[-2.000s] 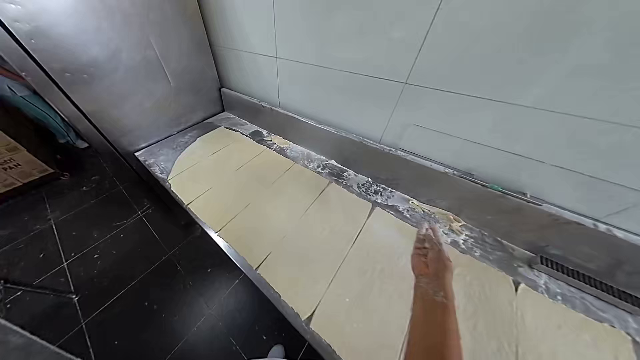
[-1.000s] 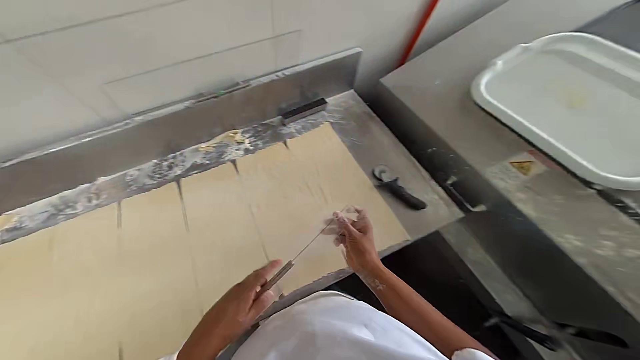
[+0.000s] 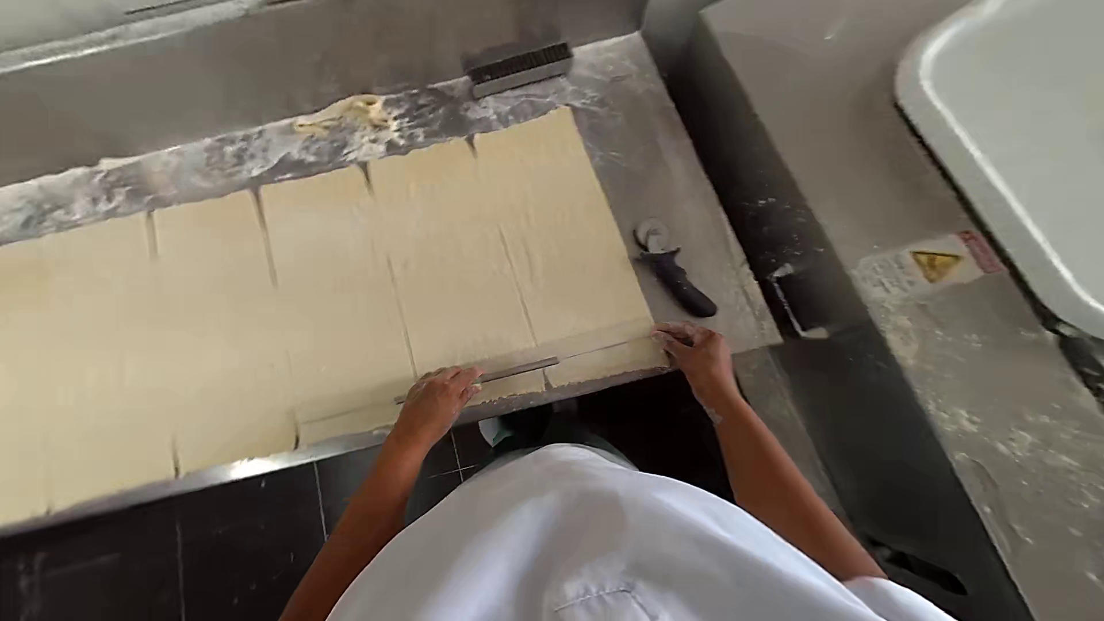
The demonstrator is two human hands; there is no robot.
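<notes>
A wide sheet of rolled dough (image 3: 345, 293), cut crosswise into several strips, lies on the floured steel table. Across its near edge rests a long thin tape measure or ruler (image 3: 517, 369), with a thicker dark grey part at the left and a thin part at the right. My left hand (image 3: 435, 397) presses on the left part of it, over the dough. My right hand (image 3: 690, 341) pinches its thin right end at the dough's near right corner. A wheel cutter with a black handle (image 3: 677, 276) lies on the bare steel right of the dough.
A bench brush (image 3: 521, 71) lies at the back by the steel upstand. Dough scraps (image 3: 349, 115) and flour line the dough's far edge. To the right, past a dark gap, a steel surface (image 3: 949, 362) bears a warning label and a white tray (image 3: 1026, 164). Dark floor tiles show below.
One second ago both hands held the thin tool above the dough, closer together; now they are farther apart, with the tool along the near edge. The view turned right after the oldest frame.
</notes>
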